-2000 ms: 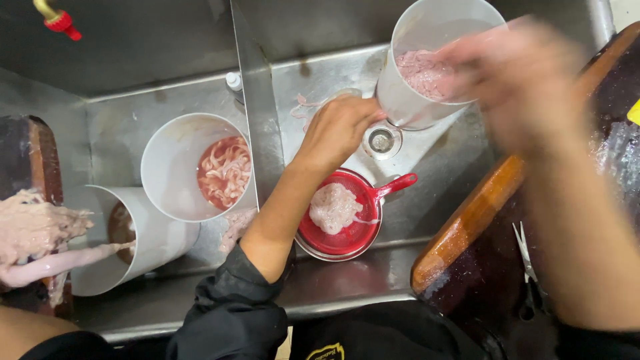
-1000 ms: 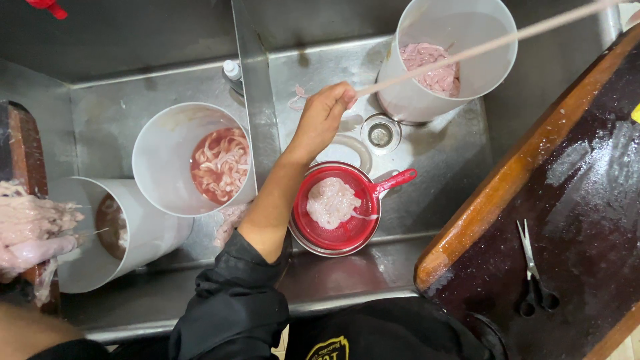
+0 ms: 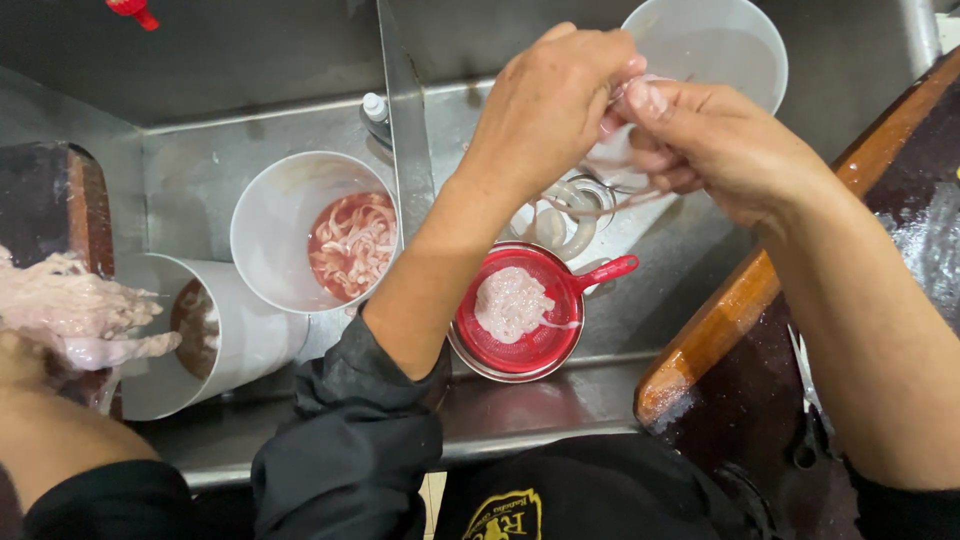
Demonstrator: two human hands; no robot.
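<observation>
My left hand (image 3: pixel 559 105) and my right hand (image 3: pixel 697 142) meet over the right sink basin, fingers pinched on a slick pale-pink strand of what looks like animal intestine (image 3: pixel 615 199), which hangs in loops below them. Behind the hands stands a white plastic bucket (image 3: pixel 720 45), largely hidden by them. Below them, a red plastic strainer (image 3: pixel 491 337) with a handle rests on a round metal bowl and holds a clump of pale, wet tissue (image 3: pixel 514 304). A pale ring-shaped item (image 3: pixel 581 225) lies by the drain.
A sheet-metal divider (image 3: pixel 409 112) parts the basins. In the left one are a bucket (image 3: pixel 274 225) of strips in reddish liquid, a tilted bucket (image 3: pixel 259 322) and a bottle (image 3: pixel 376 112). A co-worker's hand (image 3: pixel 22 360) holds pale tissue. Scissors (image 3: pixel 806 397) lie on the right board (image 3: pixel 697 345).
The long strand stretched taut to the upper right one second ago now hangs loose in loops. My right hand, out of view then, has come back beside my left.
</observation>
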